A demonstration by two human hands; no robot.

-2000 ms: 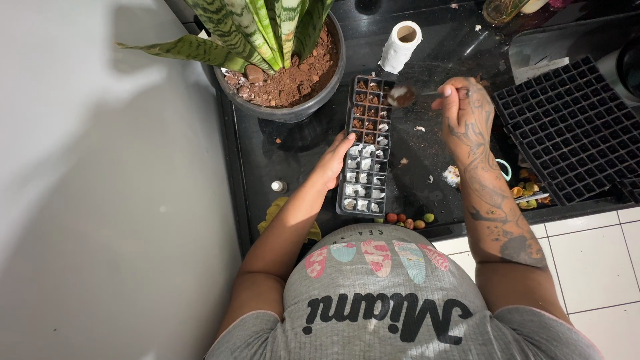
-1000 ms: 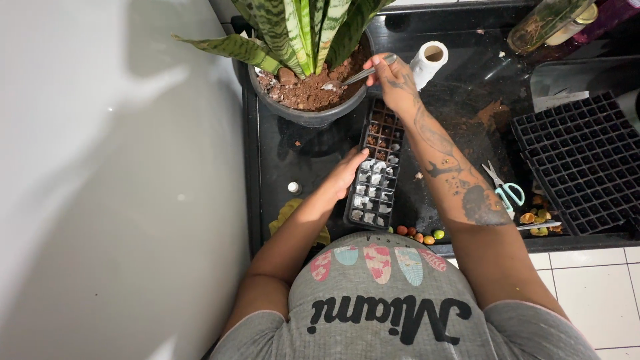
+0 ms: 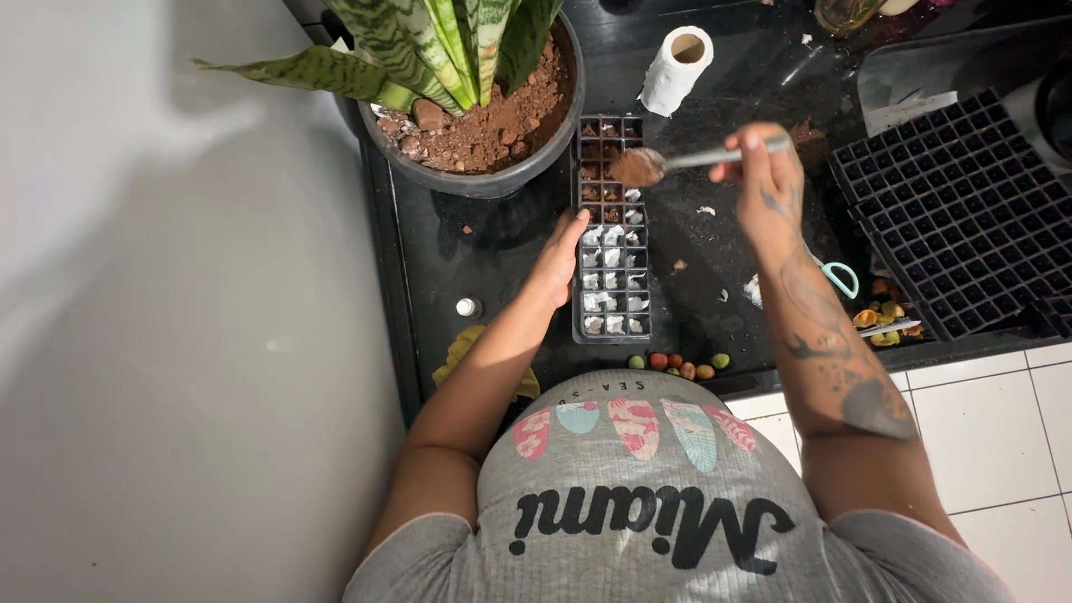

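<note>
My right hand [image 3: 766, 172] grips the handle of a metal spoon [image 3: 708, 157]. Brown soil [image 3: 638, 168] fills the spoon's bowl, which is over the upper part of a narrow black seedling tray [image 3: 611, 333]. Against the tray's left side rests my left hand [image 3: 559, 261], its thumb at the edge. The tray's upper cells hold soil, mostly in the left and middle columns; white paper pieces [image 3: 614, 257] show in the lower cells and down the right column. Just left of the tray's top stands a snake plant [image 3: 461, 50] in a dark round pot [image 3: 511, 177] of reddish-brown soil.
A white paper roll [image 3: 676, 71] stands behind the tray. Small green and red fruits [image 3: 672, 361] lie near the counter's front edge. At right are a larger black cell tray [image 3: 963, 218], turquoise-handled scissors [image 3: 840, 280] and cut fruit pieces [image 3: 883, 316]. A small white bottle [image 3: 469, 307] stands left.
One second ago the spoon was at the pot's soil; my right hand has brought it right, over the tray, with soil in it. My left hand remains at the tray's side.
</note>
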